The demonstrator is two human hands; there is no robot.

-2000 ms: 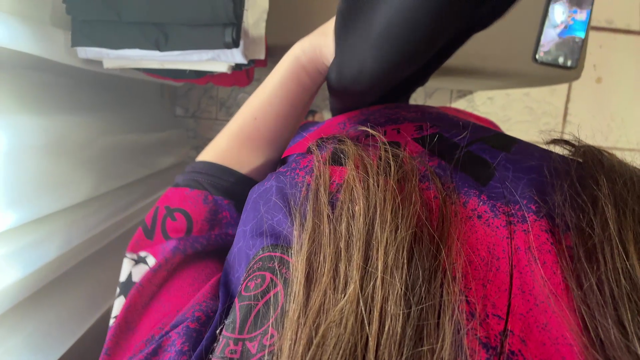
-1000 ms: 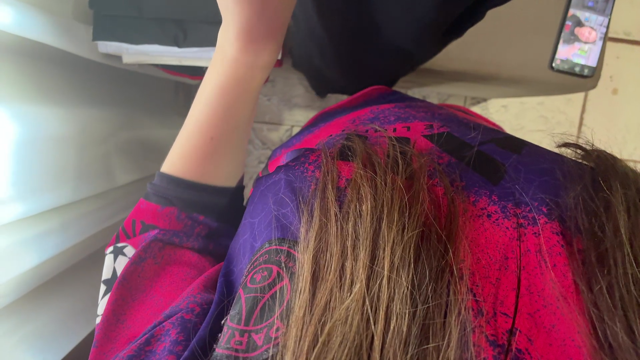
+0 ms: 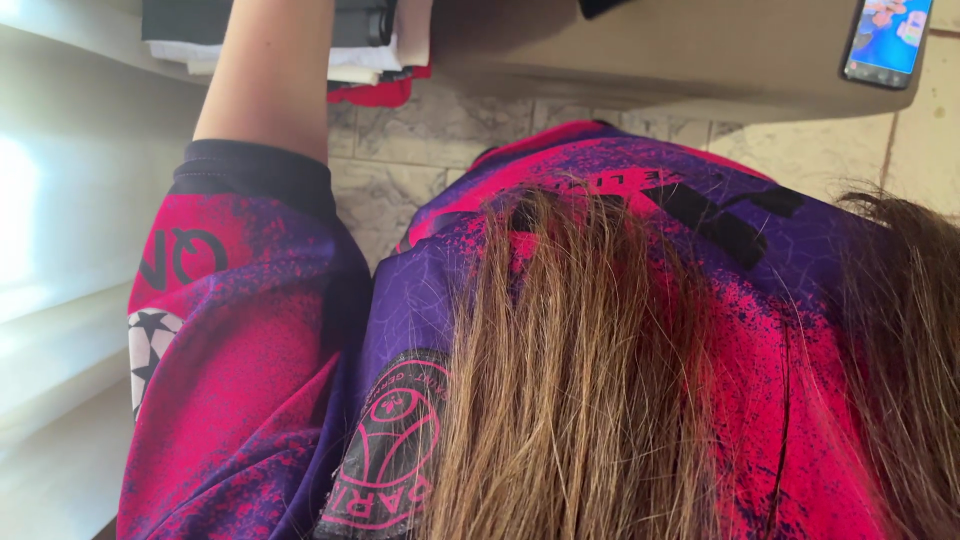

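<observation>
My left forearm reaches up over a stack of folded clothes (image 3: 367,56) at the upper left, and my left hand is beyond the top edge of the view. Dark, white and red layers show in the stack. My right hand is hidden or out of view. A small piece of black cloth (image 3: 598,6) shows at the top edge, on the brown upholstered surface (image 3: 660,67). My pink and purple jersey (image 3: 247,345) and long brown hair fill the lower part.
A phone (image 3: 887,37) with a lit screen lies at the right end of the brown surface. White curtain-like folds (image 3: 60,315) hang along the left side. A marbled tile floor (image 3: 442,127) shows between the surface and my body.
The black cloth, large near the top centre before, is now mostly out of view. My left arm has moved from the cloth to over the folded stack.
</observation>
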